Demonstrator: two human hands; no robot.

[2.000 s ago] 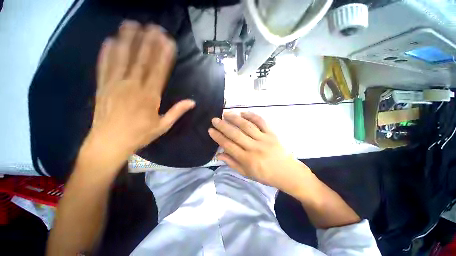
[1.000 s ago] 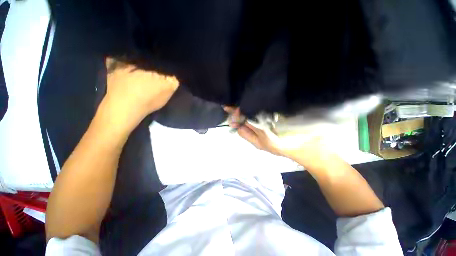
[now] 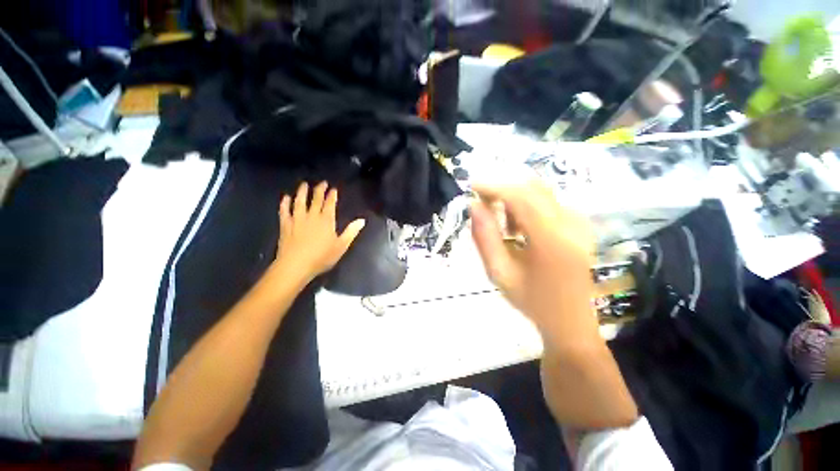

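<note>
A black garment piece (image 3: 230, 267) with a white line along its left side lies on the white table and hangs over the front edge. My left hand (image 3: 311, 230) lies flat on it, fingers spread. More black cloth (image 3: 405, 170) is bunched over the sewing machine, hiding most of its head. A rounded dark cloth end (image 3: 368, 262) lies beside the needle area. My right hand (image 3: 534, 244) is raised right of the machine parts, blurred, with fingers curled; whether it holds anything is unclear.
Another black panel (image 3: 55, 239) lies at the left. An accessory box (image 3: 615, 290) sits right of my right hand, partly hidden. Black cloth with white lines (image 3: 691, 340) hangs at the right. Another person's wrist (image 3: 810, 348) shows at the right edge. A green object (image 3: 797, 60) stands upper right.
The view has tilted up. The black cloth has come down from in front of the camera. My left hand has opened flat on it; my right hand has come away from the cloth and risen.
</note>
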